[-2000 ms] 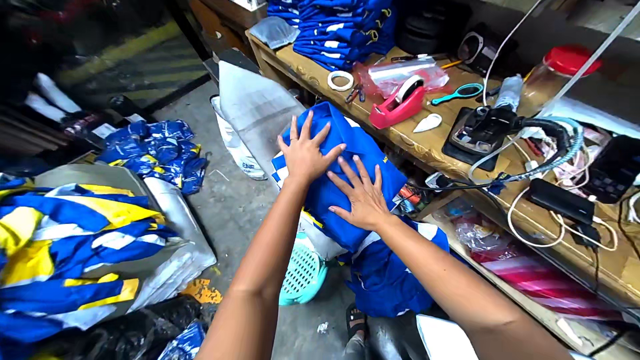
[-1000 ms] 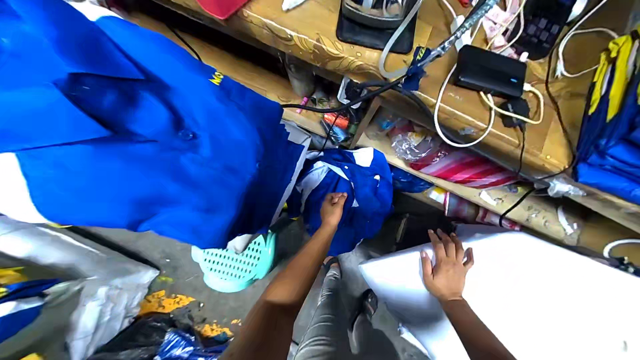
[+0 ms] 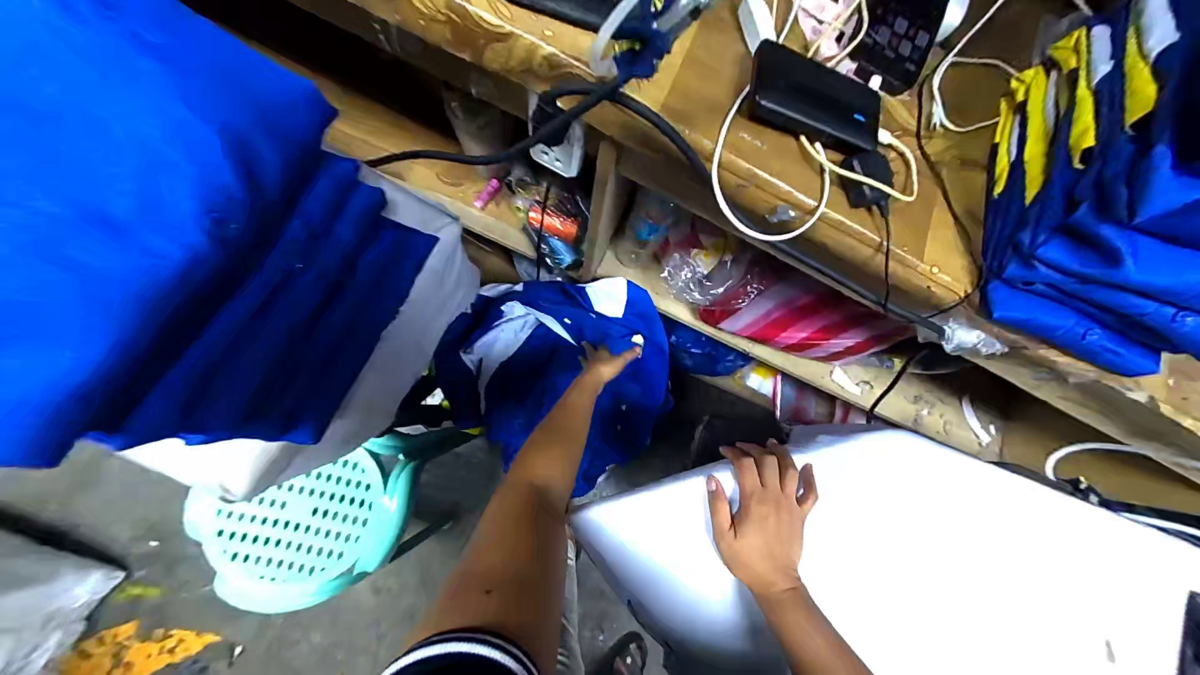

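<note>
My left hand reaches into a heap of blue and white garments below the shelf. Its fingers touch the cloth; whether they grip any of it is hard to tell. My right hand rests palm down, fingers spread, near the corner of a white board-like surface. A stack of blue garments fills the upper left, with grey and white fabric under its edge.
A mint-green plastic stool stands on the floor. The wooden workbench holds a black power bank, cables and more blue and yellow garments. Black cords cross the shelf, which holds bagged items and thread spools.
Both hands were on a blue garment two seconds ago; they have since moved apart, left to the heap and right to the white surface. The view has swung a lot.
</note>
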